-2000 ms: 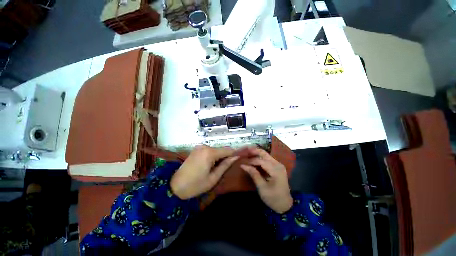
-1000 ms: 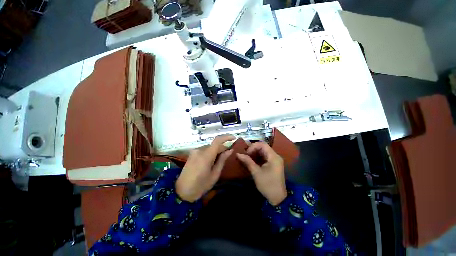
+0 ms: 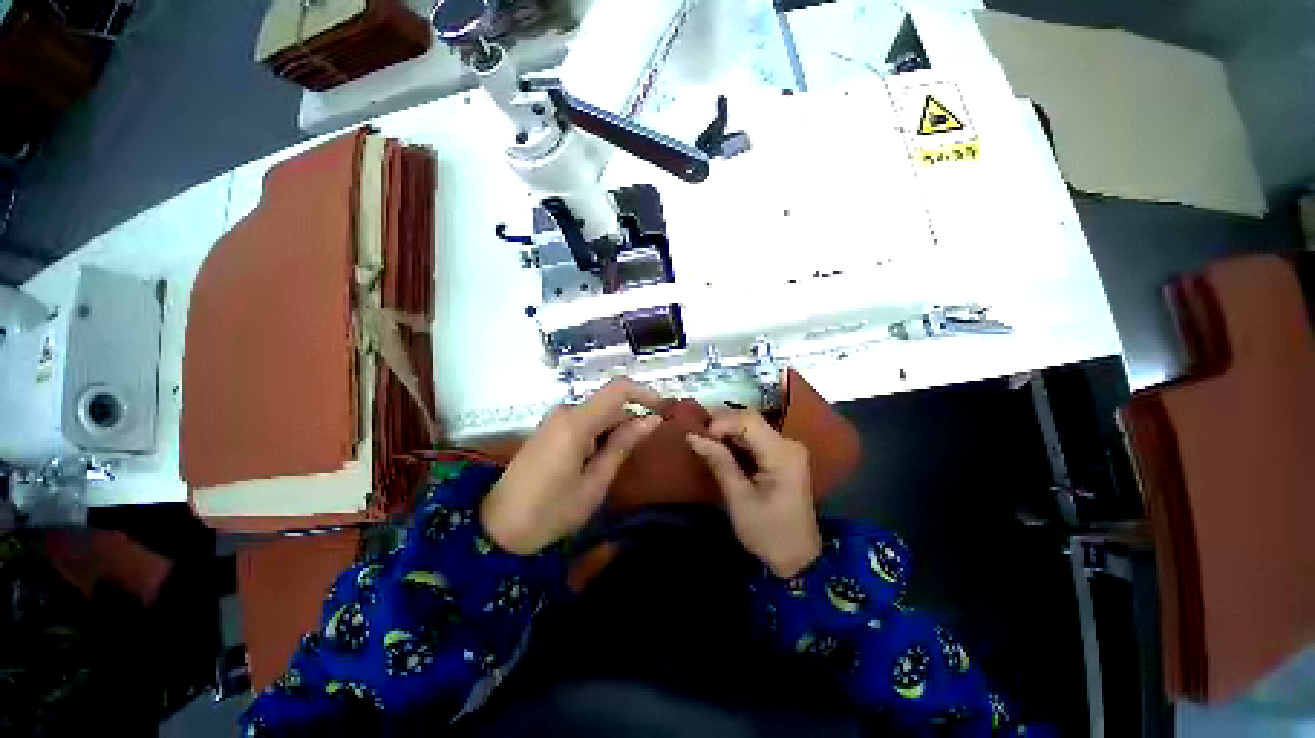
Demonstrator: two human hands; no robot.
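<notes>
A rust-red cut panel (image 3: 666, 476) lies along the front edge of the sewing machine (image 3: 808, 188), with one pointed corner standing out to the right of my hands. My left hand (image 3: 555, 469) pinches the panel's upper edge between thumb and fingers. My right hand (image 3: 764, 490) pinches the same edge just to the right, close to my left fingertips. The hands are a little apart. The feed and needle area (image 3: 613, 289) is above them, beyond the front rail (image 3: 721, 372). The panel's lower part is partly hidden by my hands and sleeves.
A thick rust panel stack (image 3: 274, 325) with a tan tie strip (image 3: 378, 325) lies on the white table at left. Another stack (image 3: 1240, 476) is at right. A neighbouring machine (image 3: 108, 375) is far left, a tied bundle (image 3: 339, 41) at the back. A black lever (image 3: 627, 133) angles off the machine head.
The view has shifted, so the machine head appears further left and higher. Both hands stay on the panel edge; the fingers have moved slightly along it. Rust pieces now show at the lower far left.
</notes>
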